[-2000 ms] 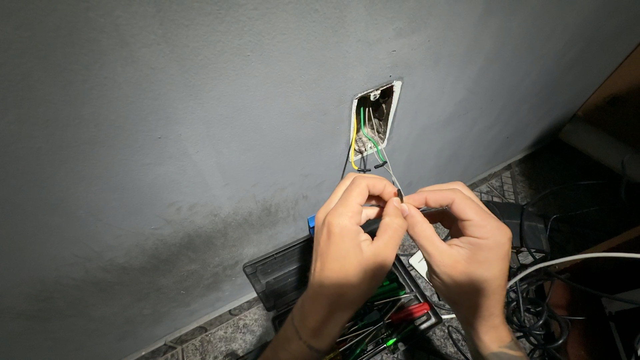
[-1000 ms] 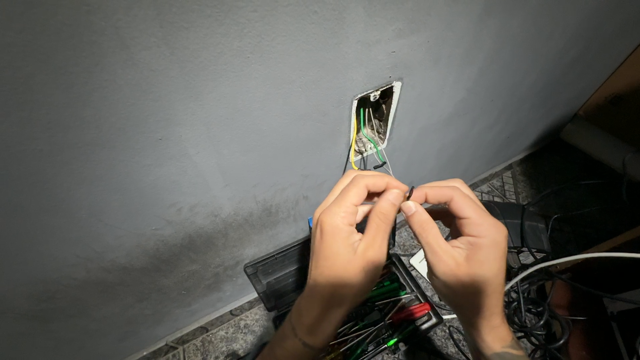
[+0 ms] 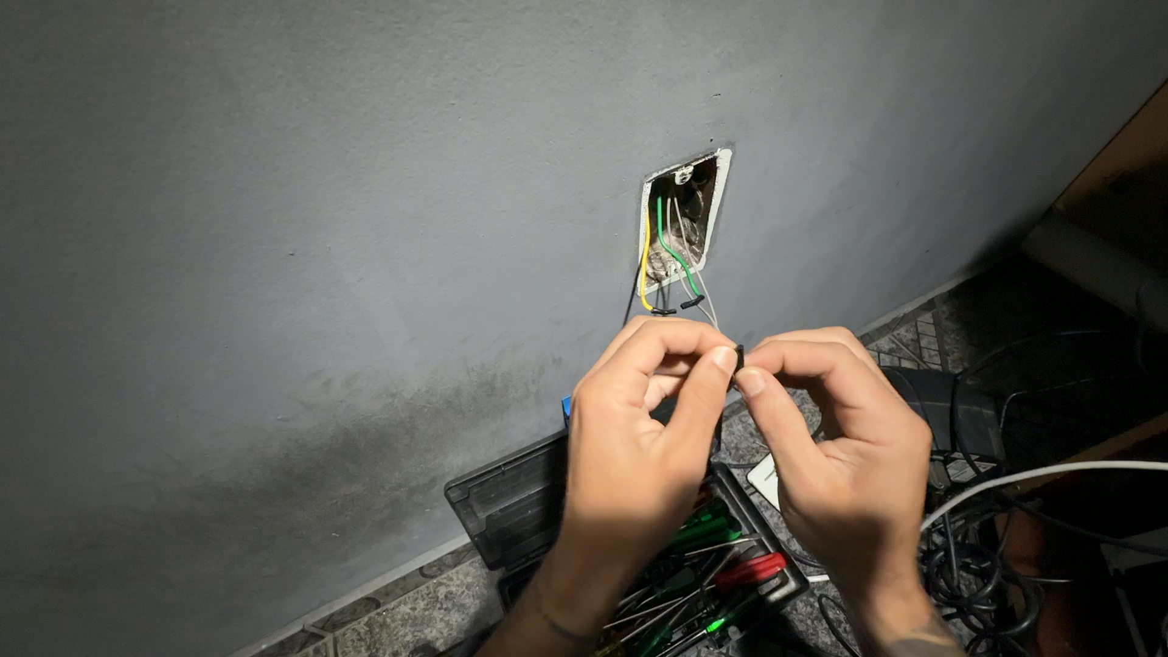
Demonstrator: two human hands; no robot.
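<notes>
An open electrical box (image 3: 684, 219) is set in the grey wall. A yellow wire (image 3: 647, 260), a green wire (image 3: 675, 257) and thin white wires (image 3: 704, 297) come out of it. Black tape wraps the ends of the yellow and green wires. Below the box, my left hand (image 3: 648, 420) and my right hand (image 3: 830, 438) meet at the fingertips. Between them they pinch a small piece of black tape (image 3: 739, 356), where the white wires lead. The wire ends there are hidden by my fingers.
Under my hands lies an open black toolbox (image 3: 511, 493) with screwdrivers, one with a red handle (image 3: 750, 572). Tangled black cables (image 3: 967, 566) and a white cable (image 3: 1049, 473) are at the right. A tiled baseboard (image 3: 365, 607) runs along the wall.
My fingertips have shifted slightly around the joined wires, and the black tape between them shows more plainly than two seconds ago. My hands otherwise stay in about the same place.
</notes>
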